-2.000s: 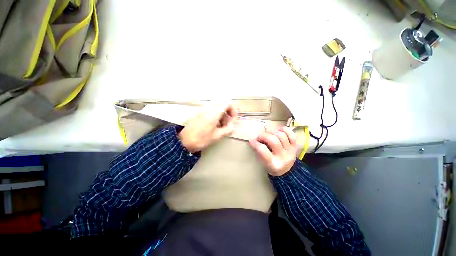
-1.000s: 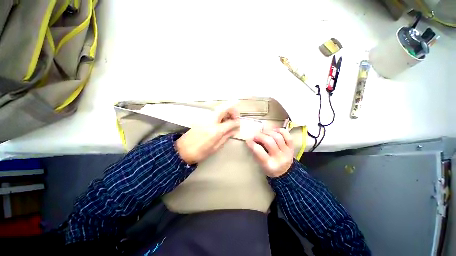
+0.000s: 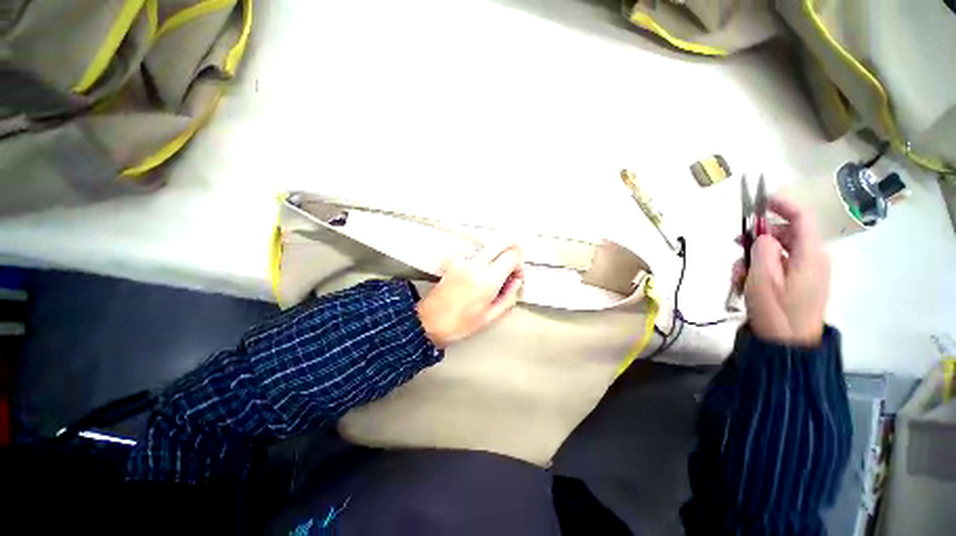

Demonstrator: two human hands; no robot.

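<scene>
A beige bag body (image 3: pixel 493 382) with yellow edge binding lies over the table edge and my lap, its mouth open towards the table. My left hand (image 3: pixel 474 295) grips the near edge of the bag mouth at its middle. My right hand (image 3: pixel 788 274) is off the bag at the right and holds small thread snips (image 3: pixel 757 215) with red handles, their two metal tips pointing away from me and apart. A black cord (image 3: pixel 681 288) lies between the bag corner and the snips. The lining (image 3: pixel 398 232) shows inside the mouth.
A slim brassy awl or seam ripper (image 3: pixel 645 204) and a small yellow block (image 3: pixel 711 171) lie beyond the bag. A whitish pot (image 3: pixel 839 199) stands behind my right hand. Beige bags are heaped at far left (image 3: pixel 63 157) and far right (image 3: pixel 891 63).
My right hand has left the bag mouth, moved right and taken hold of the snips from the table. My left hand stays on the mouth edge. The view has shifted.
</scene>
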